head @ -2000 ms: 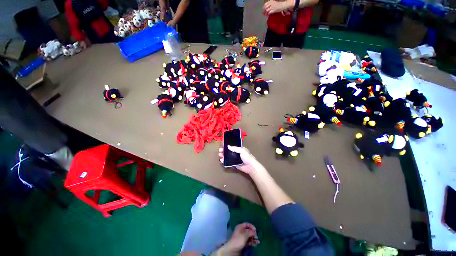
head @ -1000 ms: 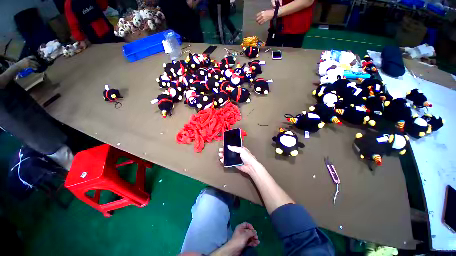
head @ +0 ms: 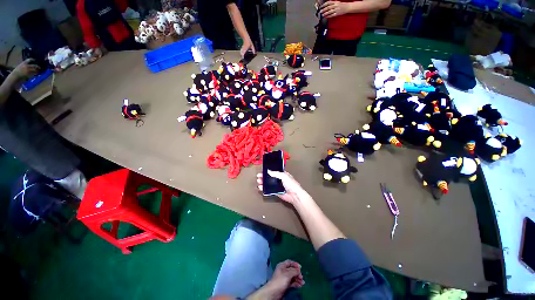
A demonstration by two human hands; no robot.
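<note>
My right hand (head: pixel 287 186) holds a black smartphone (head: pixel 273 174) above the table's near edge, thumb over its dark screen. My left hand (head: pixel 287 275) is low near my lap, fingers curled; whether it holds anything is unclear. A tangled heap of red scarves (head: pixel 246 147) lies just beyond the phone. Behind it is a pile of plush penguins with red neck bands (head: pixel 239 94). A single penguin without a band (head: pixel 337 167) lies right of the phone, and pink-handled snips (head: pixel 389 202) lie farther right.
More plush penguins (head: pixel 413 120) are piled at right beside a white table (head: pixel 516 193). A blue tray (head: pixel 173 55) and a clear bottle (head: pixel 202 54) stand at the far edge. A red stool (head: pixel 108 196) stands on the floor at left. People are at the far side and left.
A person across the table now reaches down to a dark object at the far edge. The person in red has moved their hands. My hands and the phone have stayed in place.
</note>
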